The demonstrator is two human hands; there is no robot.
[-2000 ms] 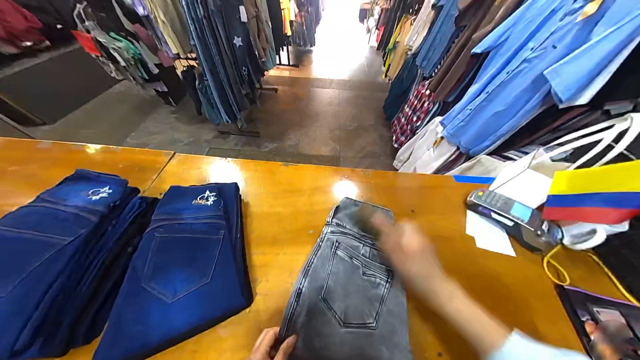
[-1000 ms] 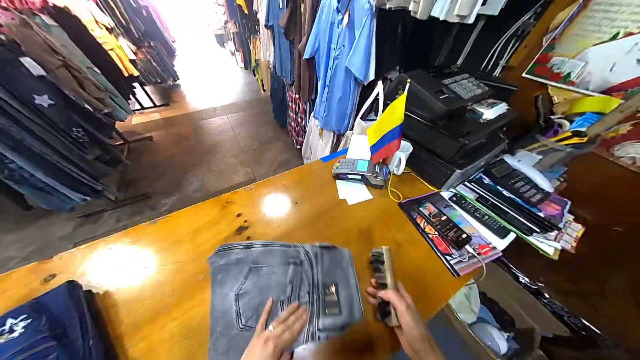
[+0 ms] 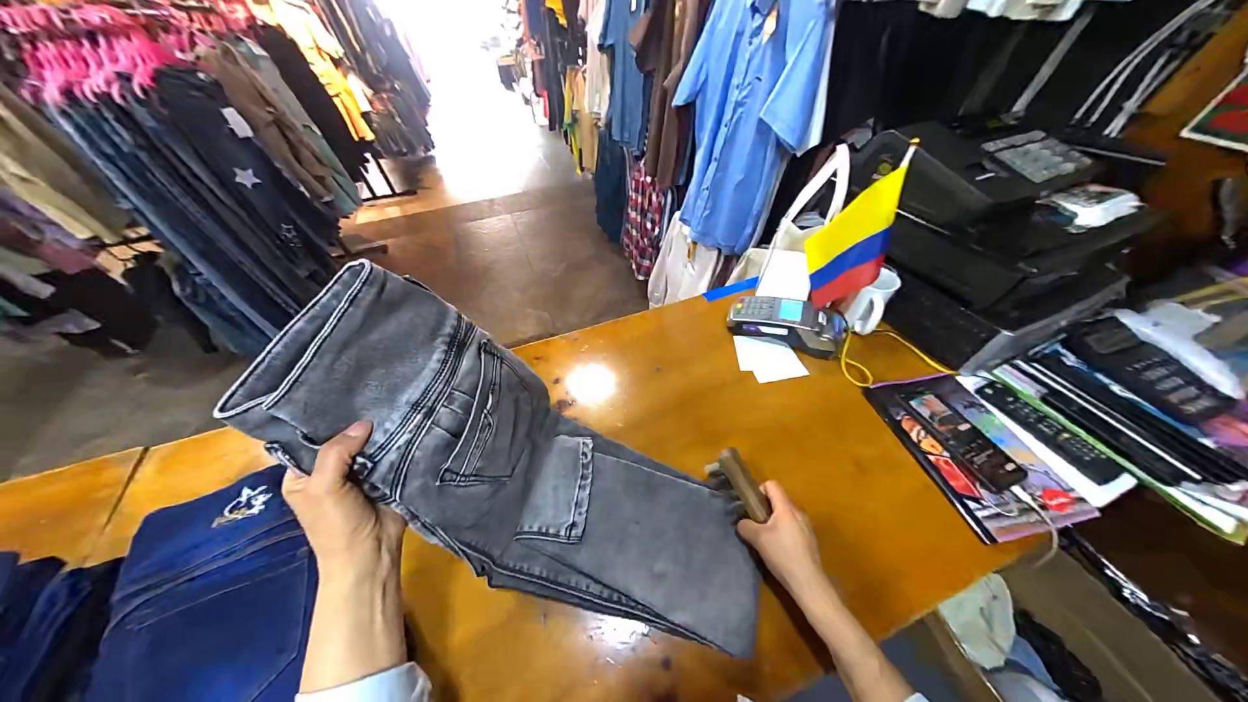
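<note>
My left hand (image 3: 341,497) grips the grey denim jeans (image 3: 624,526) near the upper left end, thumb on top, and that end is lifted above the wooden counter (image 3: 673,400). The lower end of the jeans reaches right, toward my right hand (image 3: 780,536). That hand is closed around a wooden-backed brush (image 3: 744,485), whose dark bristles face the jeans; whether they touch the cloth I cannot tell. Folded dark blue jeans (image 3: 214,585) with a light embroidered motif lie at the lower left, beside my left forearm.
A card terminal (image 3: 785,324), a small yellow, blue and red flag (image 3: 858,239) and a white mug (image 3: 871,300) stand at the counter's back. Magazines (image 3: 960,458) with a remote control and a cable lie at the right. Clothes racks line the floor beyond.
The grey jeans, flat on the counter one second ago, are now raised at one end by my left hand. The brush remains in my right hand.
</note>
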